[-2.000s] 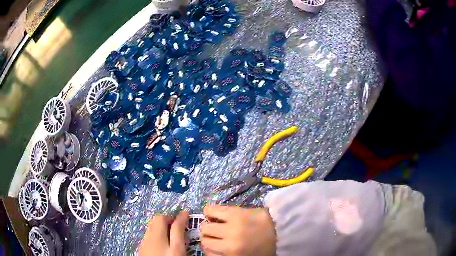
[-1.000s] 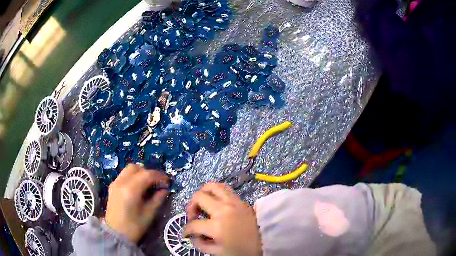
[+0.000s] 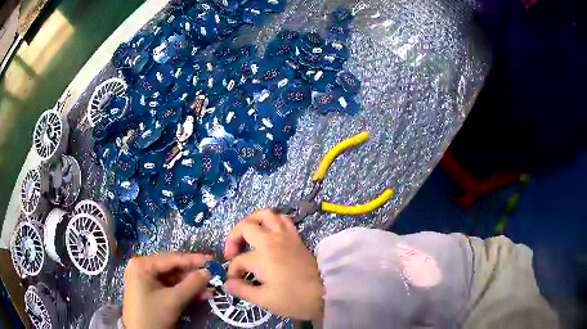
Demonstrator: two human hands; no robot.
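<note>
A white spoked housing (image 3: 239, 311) lies at the bottom centre, spokes facing up, partly hidden under my right hand. My left hand (image 3: 168, 286) pinches a small blue circuit board (image 3: 215, 272) between thumb and fingertips at the housing's upper left edge. My right hand (image 3: 273, 266) is over the housing, its fingers curled beside the board; whether they grip a lead or the housing is hidden. Yellow-handled pliers (image 3: 315, 200) lie open just beyond my right hand, their jaw tips partly covered by it. A large heap of blue circuit boards (image 3: 212, 148) lies ahead.
Several white spoked housings (image 3: 87, 244) stand and lie along the left edge, one touching the heap. Bubble wrap (image 3: 412, 96) covers the table. A green surface (image 3: 71, 48) lies beyond the pale table edge at upper left. A person in dark clothing (image 3: 540, 83) is at upper right.
My left hand went from the housing to the heap's near edge, then came back holding a blue board. My right hand stayed at the housing. The view has shifted slightly.
</note>
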